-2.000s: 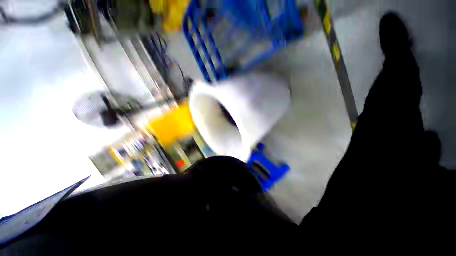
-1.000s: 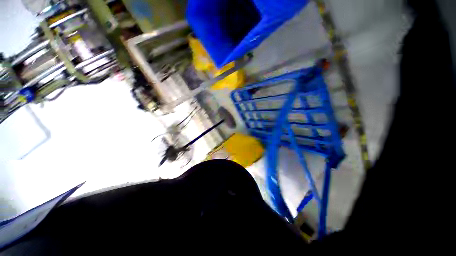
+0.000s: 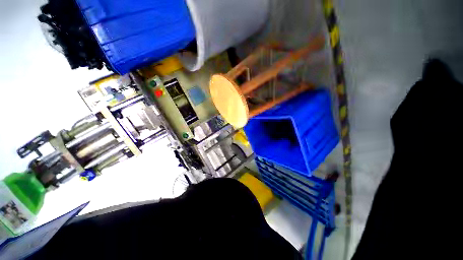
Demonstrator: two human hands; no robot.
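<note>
Neither my left hand nor my right hand can be made out. Black, shapeless forms cover the bottom and the right side. The view lies sideways. A blue open crate is at the centre right, with a wooden stool beside it, its round seat facing left. A blue frame with bars, like a cart, is by the crate. Another large blue crate is at the top, beside a white rounded bin. A flat sheet or board sticks in at the lower left.
A beige machine cabinet with a red button stands behind the stool. Machine rods extend left of it. A green and white object is at the left edge. Black-yellow tape runs along the grey floor. A black crumpled bag is at the upper left.
The view has moved along the aisle. The blue cart frame has shifted down in the picture, and the wooden stool, cabinet and green object have come into view.
</note>
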